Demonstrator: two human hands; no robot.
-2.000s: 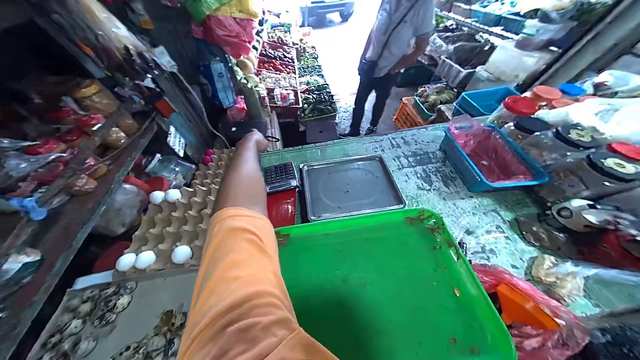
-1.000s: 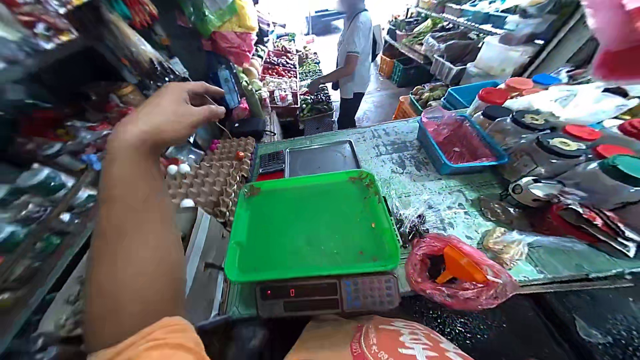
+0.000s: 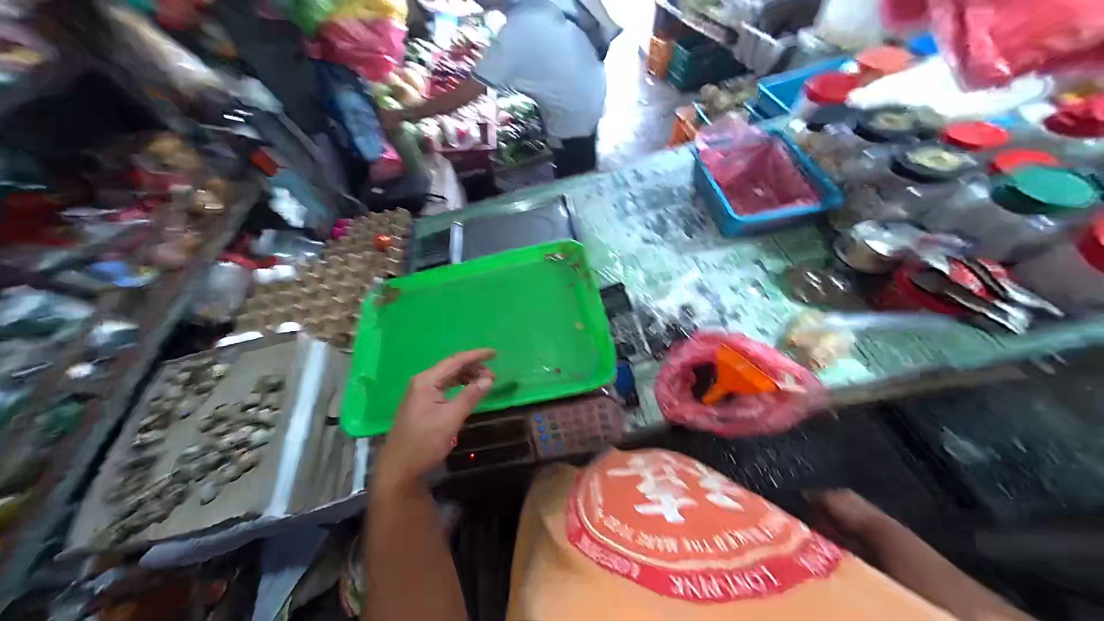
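My left hand (image 3: 444, 405) hovers over the near left part of a green plastic tray (image 3: 492, 323), its fingers apart and nothing held. The tray lies on a digital scale (image 3: 535, 435) whose keypad shows at the near edge. Only the wrist side of my right hand (image 3: 841, 513) can be made out, blurred, low beside my orange shirt; its fingers are hidden. A pink plastic bag (image 3: 690, 405) with an orange scoop (image 3: 737, 375) in it stands right of the scale.
Quail eggs (image 3: 228, 440) lie in a cardboard box at left, below egg trays (image 3: 328, 289). A metal tray (image 3: 517, 228) sits behind the green one. A blue basket (image 3: 733, 226) and lidded jars (image 3: 975, 136) stand at right. A person (image 3: 552, 73) leans over produce beyond the counter.
My left hand has come down from above the egg trays to over the green tray. The person beyond the counter now bends with an arm stretched left. The view has shifted.
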